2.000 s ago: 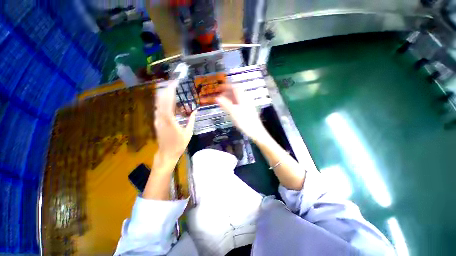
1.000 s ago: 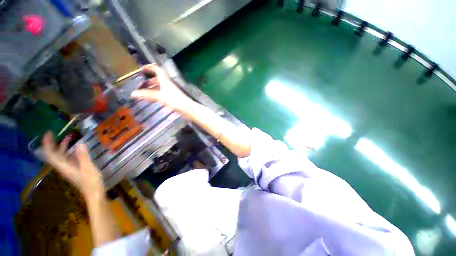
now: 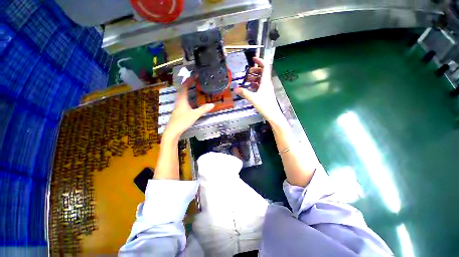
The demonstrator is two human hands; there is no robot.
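The orange fixture (image 3: 221, 103) lies on the silver slotted table (image 3: 168, 108). The dark machine head with a red rim (image 3: 211, 65) is down over it and hides its rear part. My left hand (image 3: 185, 114) is at the fixture's left side, fingers and thumb apart, with nothing visible in it. My right hand (image 3: 261, 94) is to the right of the fixture, fingers curled, with a thin dark moulded part (image 3: 247, 78) seen edge-on at the fingers. Whether parts lie in the fixture is hard to tell.
A yellow-orange tray (image 3: 116, 201) with rows of dark parts and a black phone (image 3: 144, 179) is at left. Blue crates (image 3: 25, 125) stand beyond it. A white bottle (image 3: 131, 78) is behind. A red knob (image 3: 158, 7) is above. Glossy green surface (image 3: 322, 115) lies right.
The view has swung back from the right. The machine head is now down over the fixture, which was uncovered before. Both hands are now close beside the fixture.
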